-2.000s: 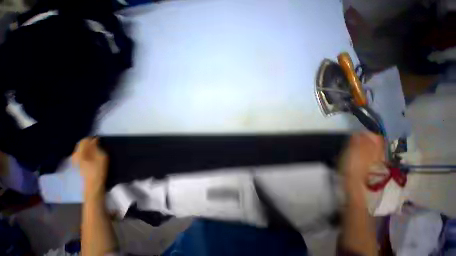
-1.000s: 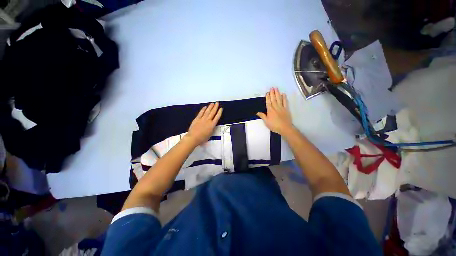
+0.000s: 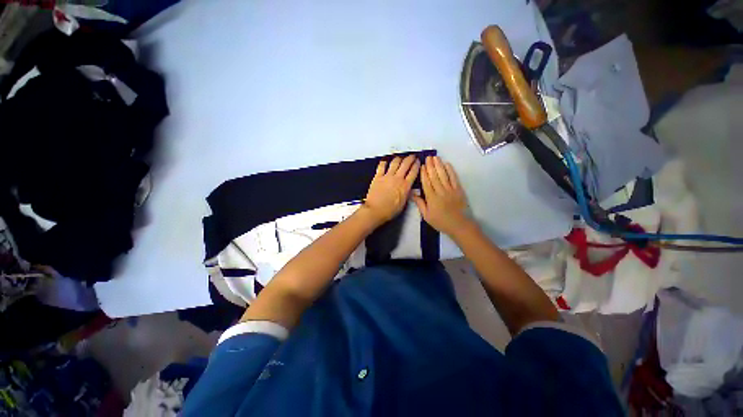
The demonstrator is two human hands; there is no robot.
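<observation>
A garment lies along the front edge of the pale blue-white table, its whitish side with black strips nearest me. Its wide black band (image 3: 285,186) runs along the far side of the garment. My left hand (image 3: 394,189) lies flat on the band near its right end, fingers pointing away from me. My right hand (image 3: 442,194) lies right beside it at the band's right end, fingers nearly straight. Neither hand visibly grips the cloth. The steam iron (image 3: 498,91) rests at the table's right side, its orange-brown handle uppermost.
A large black garment pile (image 3: 73,155) with white patches covers the table's left side. A blue hose (image 3: 580,191) trails right from the iron. Grey-blue cloth (image 3: 607,102) lies at the right corner. A red tie (image 3: 603,254) on white cloth is below the right edge.
Both hands were at the garment's two ends, then flat on the band a little apart. Now my left hand has moved right, next to my right hand. The garment has been laid on the table.
</observation>
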